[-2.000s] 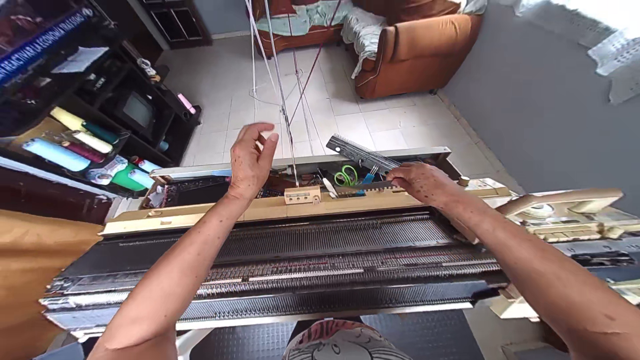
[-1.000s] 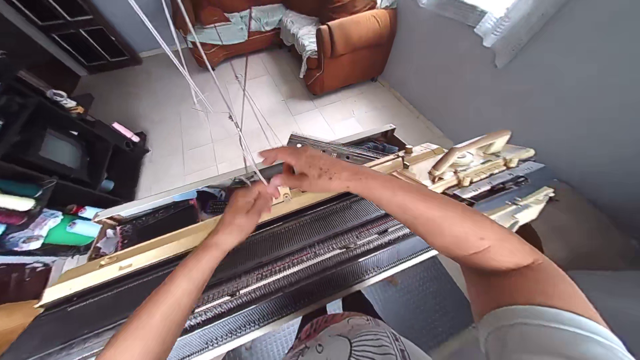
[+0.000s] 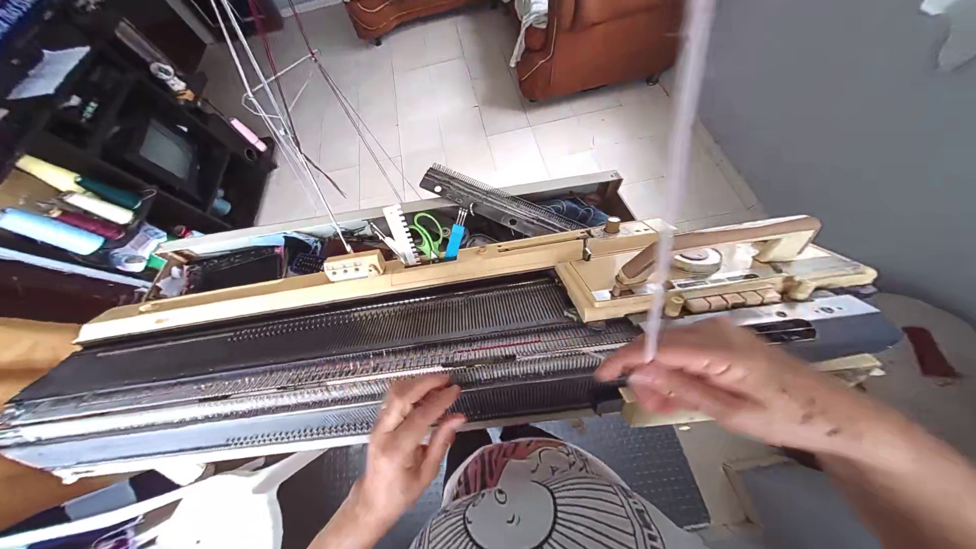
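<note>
A knitting machine (image 3: 396, 305) with rows of needles runs across the view. My right hand (image 3: 694, 374) pinches a pale yarn strand (image 3: 675, 183) over the needle beds, just below the beige carriage (image 3: 686, 267). My left hand (image 3: 412, 435) lies at the front edge of the front needle bed (image 3: 526, 400), fingers apart, with nothing seen in it. A small beige block (image 3: 354, 265) sits on the back rail, where other pale strands (image 3: 286, 137) come down. A dark red line of yarn shows among the needles near the middle.
Behind the rail, a tray (image 3: 252, 229) holds green-handled scissors (image 3: 429, 235), a blue tool (image 3: 455, 241), a white notched comb (image 3: 399, 232) and a long toothed metal bar (image 3: 499, 202). Yarn cones (image 3: 49, 229) stand on a black shelf at left. A white chair (image 3: 229, 511) is at lower left.
Both hands have come away from the beige block to the front of the machine. My right hand has moved right to the carriage, with a pale strand now stretched up from it. The view has turned.
</note>
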